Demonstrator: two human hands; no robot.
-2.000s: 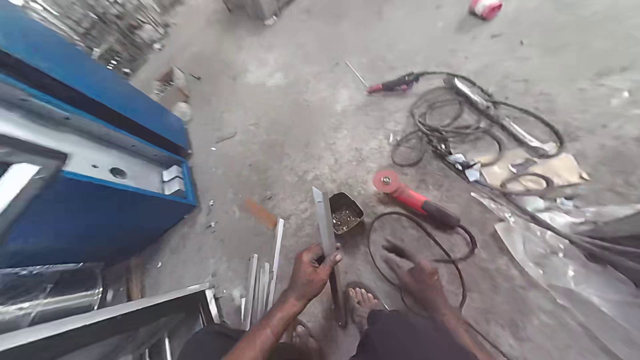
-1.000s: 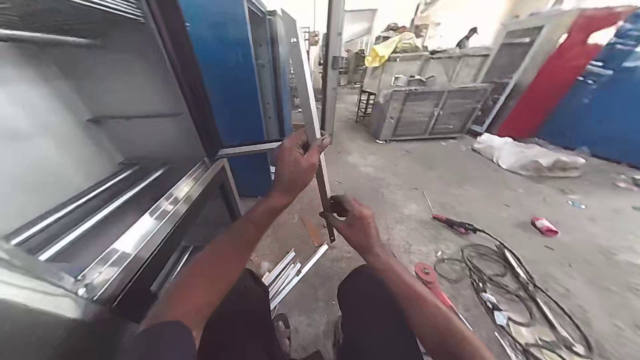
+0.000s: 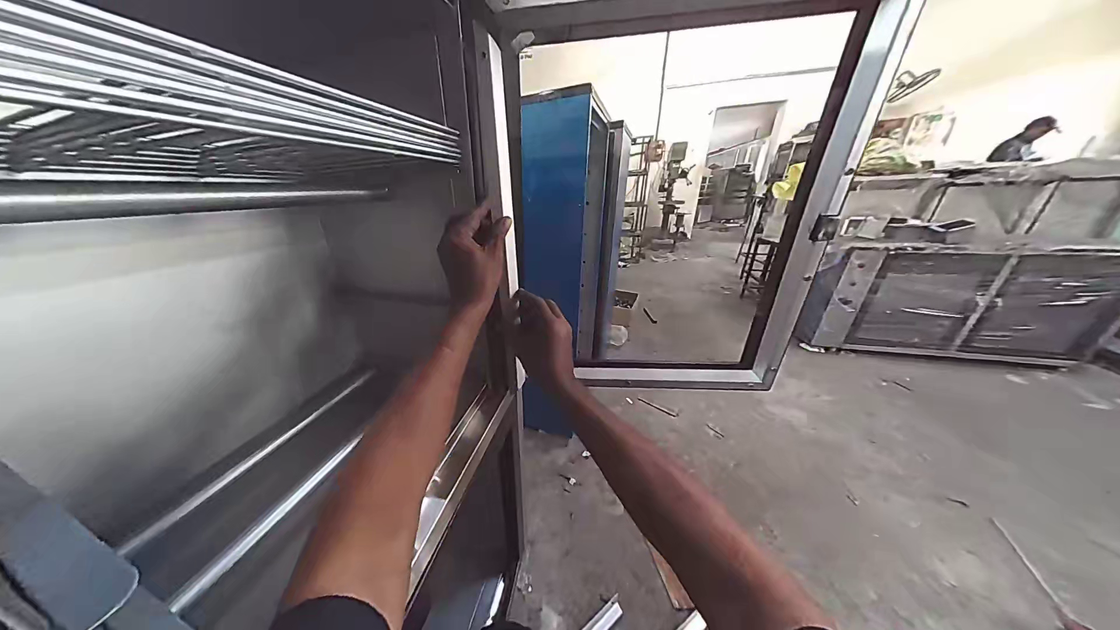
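Observation:
Both hands are at the upright front edge of a metal cabinet frame, by the hinge side of its glazed door (image 3: 674,376). A long metal strip (image 3: 500,149) stands upright along that edge. My left hand (image 3: 474,254) touches the strip from the cabinet side, thumb and fingers close to it. Lower down on the door side, my right hand (image 3: 542,337) has its fingertips against the strip's edge; whether it grips is hidden. The door stands swung outward with its glass showing the workshop behind.
Wire racks (image 3: 219,114) and metal rails (image 3: 271,516) span the cabinet's inside at left. A blue cabinet (image 3: 556,236) stands behind the door. Steel counters (image 3: 980,297) line the right, with a person (image 3: 1028,142) beyond. Metal offcuts (image 3: 604,612) lie on the floor.
The strip, held over the floor in the earlier frames, is now upright against the cabinet's front edge. Both hands have moved to that edge. The view has swung up from the floor.

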